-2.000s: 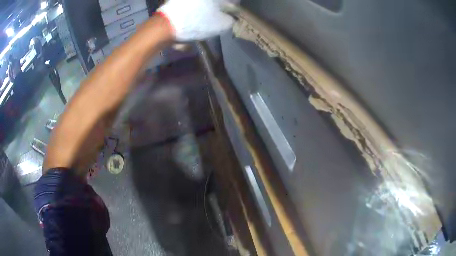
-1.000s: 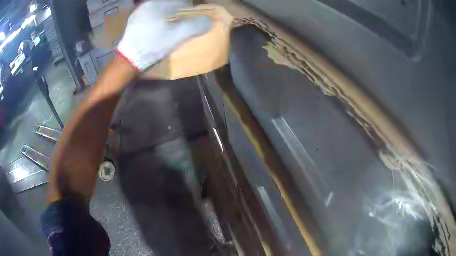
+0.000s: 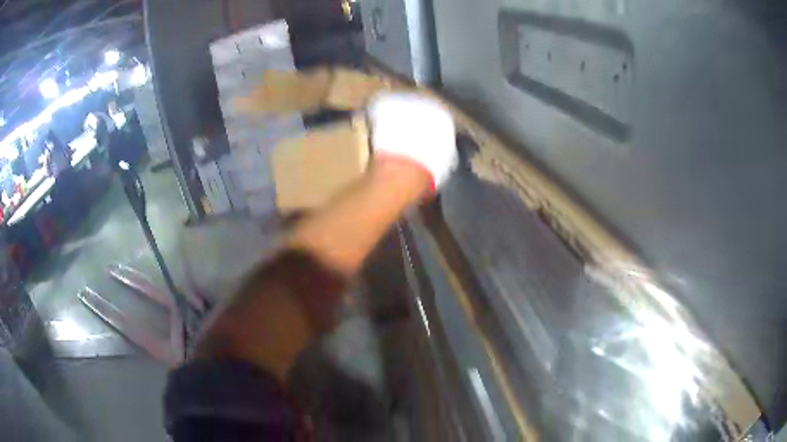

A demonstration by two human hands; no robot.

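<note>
My left hand (image 3: 412,138), in a white knit glove with a red cuff, is at the upper middle, blurred. It is closed at the right edge of a tan cardboard piece (image 3: 319,168); its fingertips are hidden. More cardboard (image 3: 302,91) extends left above it. A long cardboard strip (image 3: 552,220) with a torn edge lies between the stacked grey sheet-metal pieces (image 3: 699,190), running to the lower right. My right hand is not in view.
Shiny stretch film (image 3: 656,363) covers the stack's lower right. A pallet truck (image 3: 142,315) stands on the floor at left. White stacked boxes (image 3: 254,52) stand behind. Thin brown edges run down the stack's side.
My left hand has moved right and down across the view, with the cardboard edge at it. The view has swung, showing more of the background and a recessed slot on the upper grey piece.
</note>
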